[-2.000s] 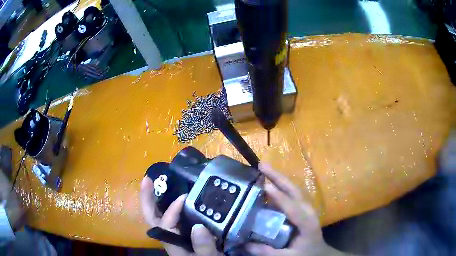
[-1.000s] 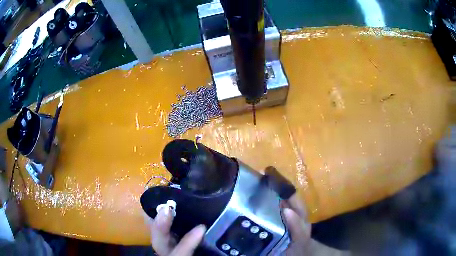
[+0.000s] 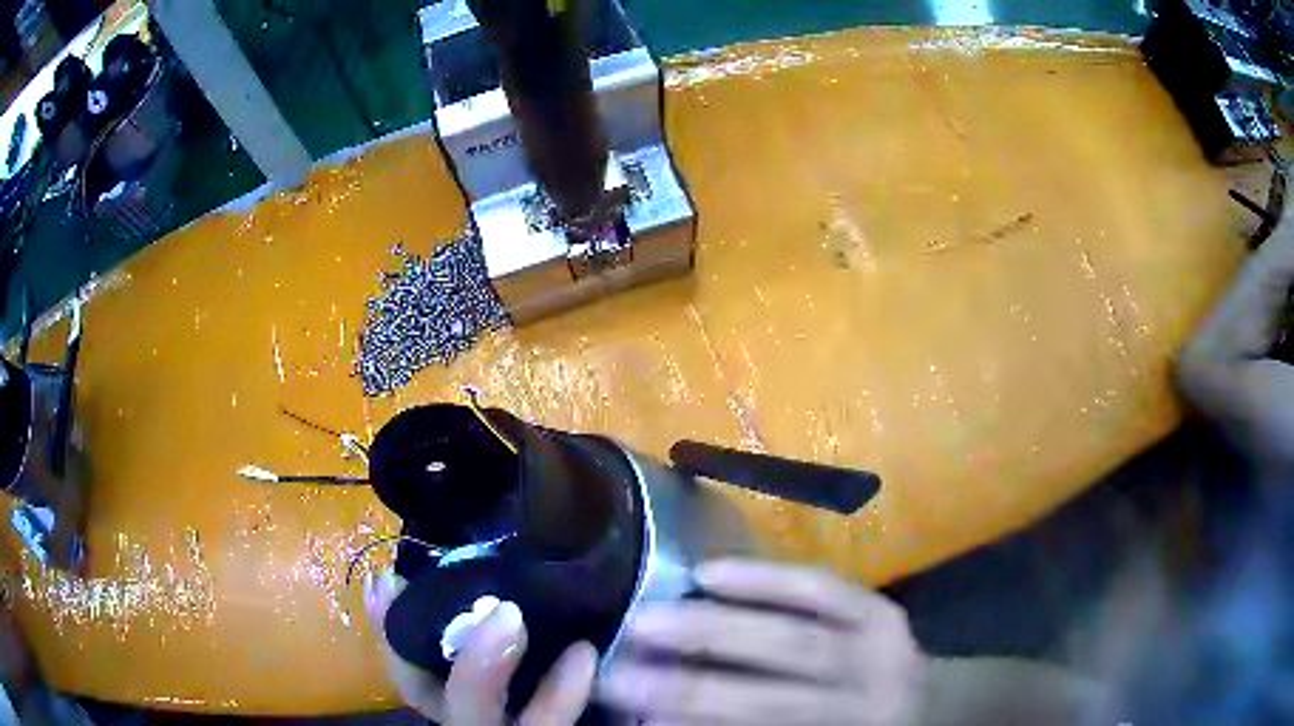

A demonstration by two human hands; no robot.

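Observation:
The camera unit [image 3: 575, 504] is held at bottom centre, its two round black ends facing left and its silver housing to the right. One black antenna [image 3: 778, 475] sticks out to the right. Thin wires with a white tip [image 3: 260, 474] trail left over the bench. My left hand [image 3: 490, 674] grips the lower black end, thumb on its white part. My right hand [image 3: 773, 645], blurred, lies over the silver housing; its thumb is hidden. The black electric screwdriver [image 3: 551, 114] stands over the silver screw feeder [image 3: 518, 263], its bit not clearly visible.
A heap of screws [image 3: 426, 312] lies left of the feeder on the orange bench [image 3: 908, 312]. Another unit [image 3: 43, 426] is cut off at the left edge. More units [image 3: 121, 121] stand at the back left. Another person's hand [image 3: 1242, 341] is at the right edge, near black parts [image 3: 1206, 92].
The unit has turned so its black ends face left and its lens panel is out of sight. My right hand has moved across the housing. The view has shifted right, so bench items appear further left.

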